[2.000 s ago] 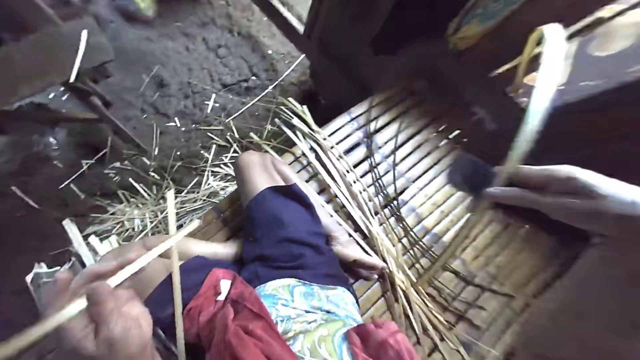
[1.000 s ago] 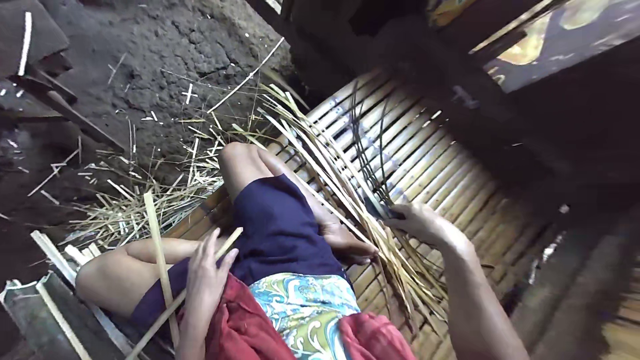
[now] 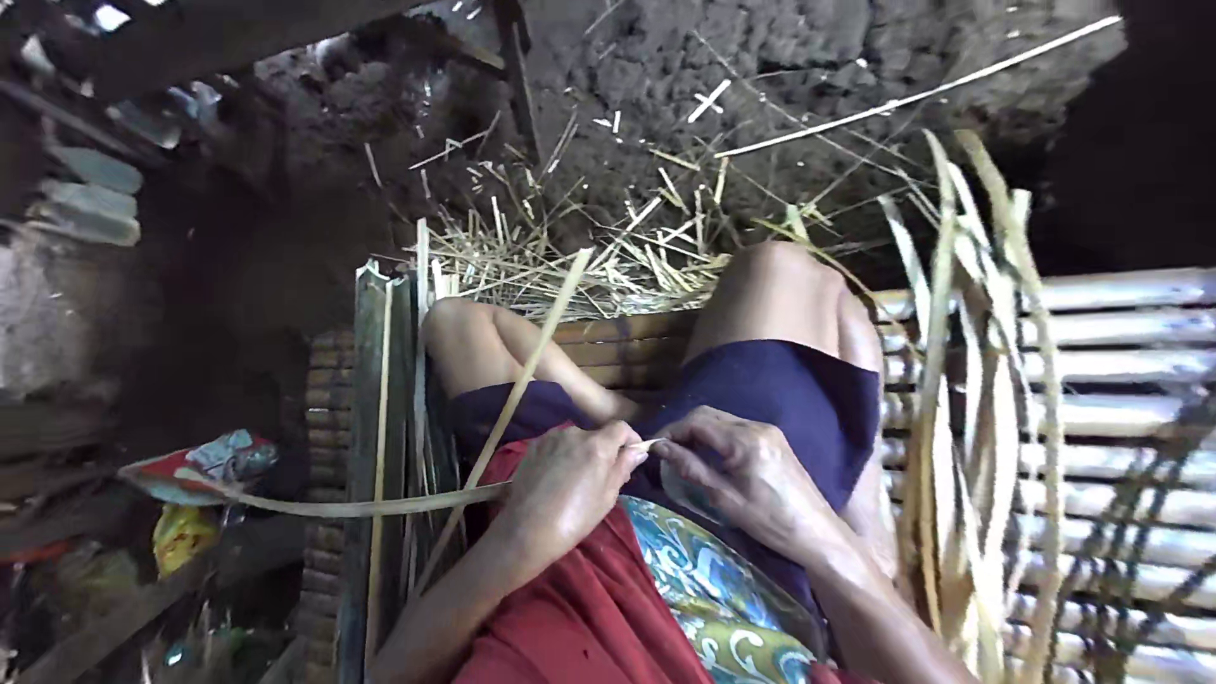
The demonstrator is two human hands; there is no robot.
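My left hand [image 3: 575, 470] is closed on a pale, flat plant-fibre strip [image 3: 361, 508], probably split bamboo, whose long end runs out to the left. The strip's short tip shows between my hands, above my lap. My right hand [image 3: 741, 465] pinches at this tip with thumb and fingers; whether it holds anything more is hidden. Another pale strip [image 3: 537, 356] slants across my left thigh, passing by the left wrist. To the right of my legs lies a bundle of long split strips [image 3: 983, 427].
I sit on a bamboo-slat platform [image 3: 1102, 418]. Left of my leg stand a split bamboo trough [image 3: 366, 427] and more strips. Shavings [image 3: 617, 266] cover the dirt ground [image 3: 807, 57] beyond my knees. A red and white plastic packet [image 3: 223, 465] and a yellow bag [image 3: 182, 539] lie at left.
My right hand has come from the slats at right to my lap, beside my left hand. The dark object it held one and two seconds ago no longer shows. The view has turned left.
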